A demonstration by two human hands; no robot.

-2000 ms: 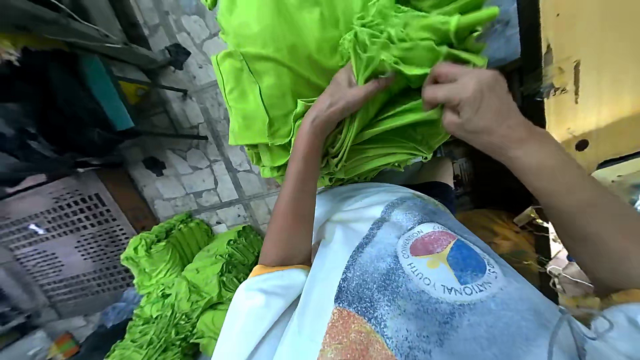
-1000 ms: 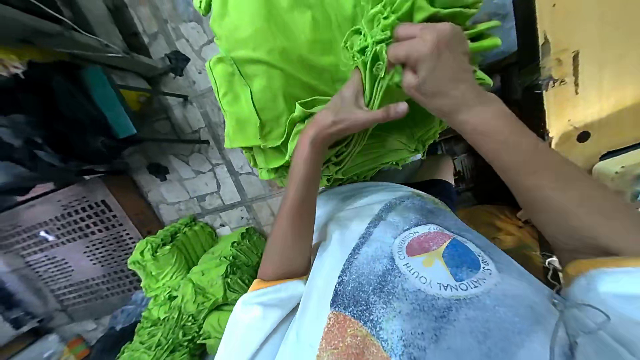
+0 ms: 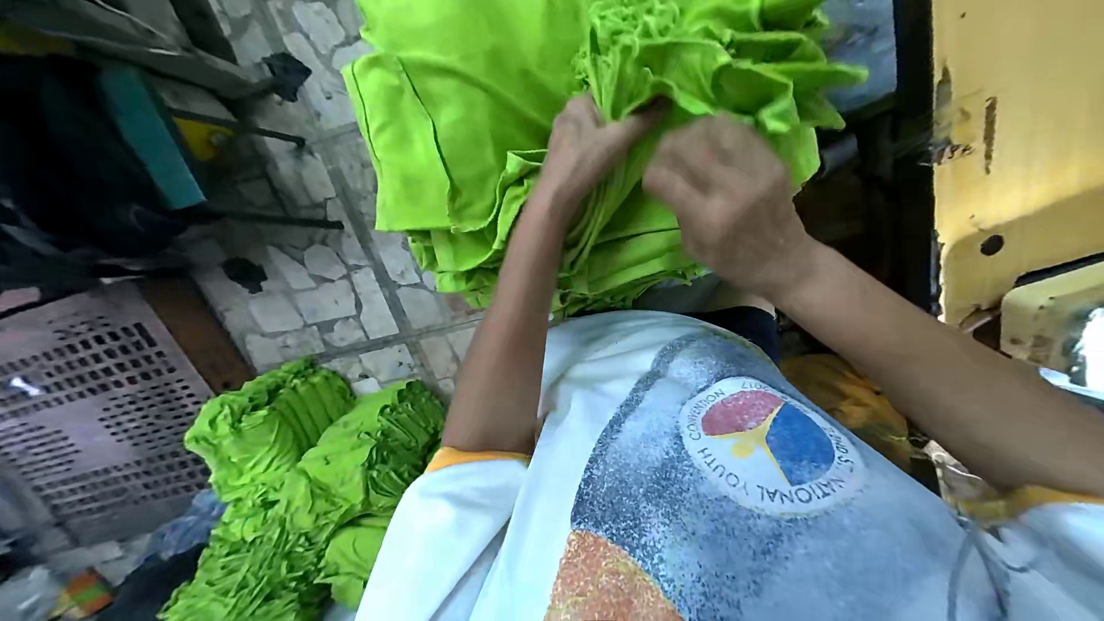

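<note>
A thick stack of lime-green fabric pieces [image 3: 483,112] lies before me at the top of the head view, its right part bunched into folds. My left hand [image 3: 591,142] grips gathered layers of this fabric, with its fingertips hidden in the folds. Just to the right, my right hand [image 3: 724,194] is slightly blurred, its fingers curled in front of the cloth; whether it pinches any fabric cannot be told.
More lime-green fabric bundles [image 3: 302,492] are heaped at the lower left on the tiled floor [image 3: 328,297]. A perforated plastic crate [image 3: 95,397] stands at the far left. To the right is a yellow panel [image 3: 1018,112] with worn edges. Dark cloth [image 3: 69,164] hangs at the upper left.
My right hand moved left onto the bunched fabric beside my left hand, then came back down and toward my body. My left hand has stayed at the gathered layers.
</note>
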